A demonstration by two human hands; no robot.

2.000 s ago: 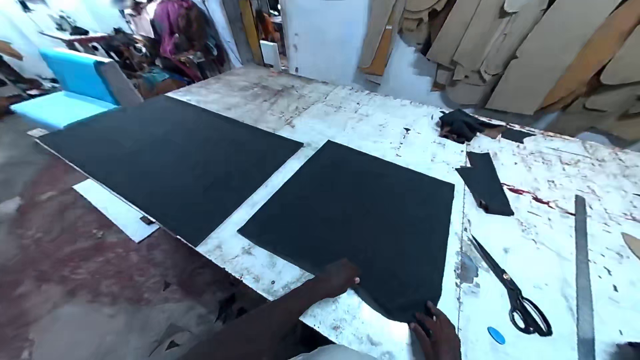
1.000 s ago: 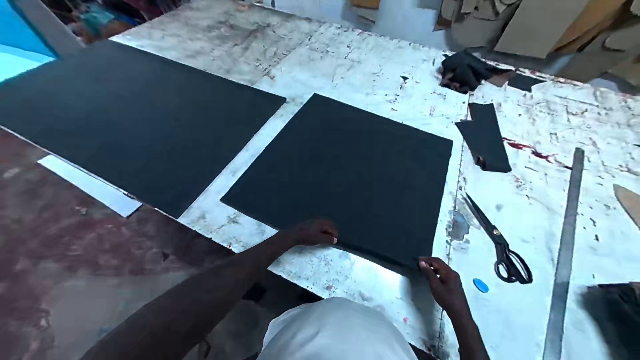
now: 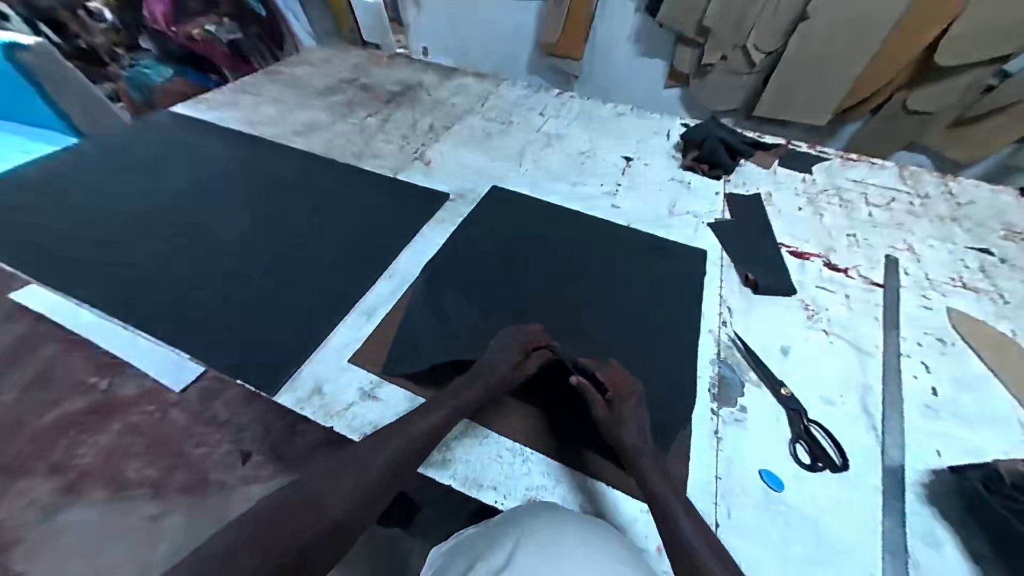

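Note:
A black sheet of fabric or leather (image 3: pixel 560 264) lies on the white worktable, its near edge lifted and gathered by both hands. Beneath that edge a brown surface (image 3: pixel 520 428) shows, perhaps the underside or another layer. My left hand (image 3: pixel 520 356) pinches the raised edge near its middle. Close beside it on the right, my right hand (image 3: pixel 612 400) grips the same edge with thumb and fingers. A larger black sheet (image 3: pixel 216 232) lies flat to the left. Black-handled scissors (image 3: pixel 788 404), their blades toward the far side, rest right of the smaller sheet.
A long metal ruler (image 3: pixel 892 400) lies at the right, with a blue oval piece (image 3: pixel 771 480) near the scissors. Black scraps (image 3: pixel 756 244) and a crumpled dark piece (image 3: pixel 712 148) lie farther back. Cardboard patterns (image 3: pixel 832 60) hang on the wall. A white strip (image 3: pixel 108 336) is beyond the table's left edge.
Both hands have moved from the smaller sheet's near edge and corner toward its middle, now close together. The near edge, flat two seconds ago, is lifted, exposing brown below.

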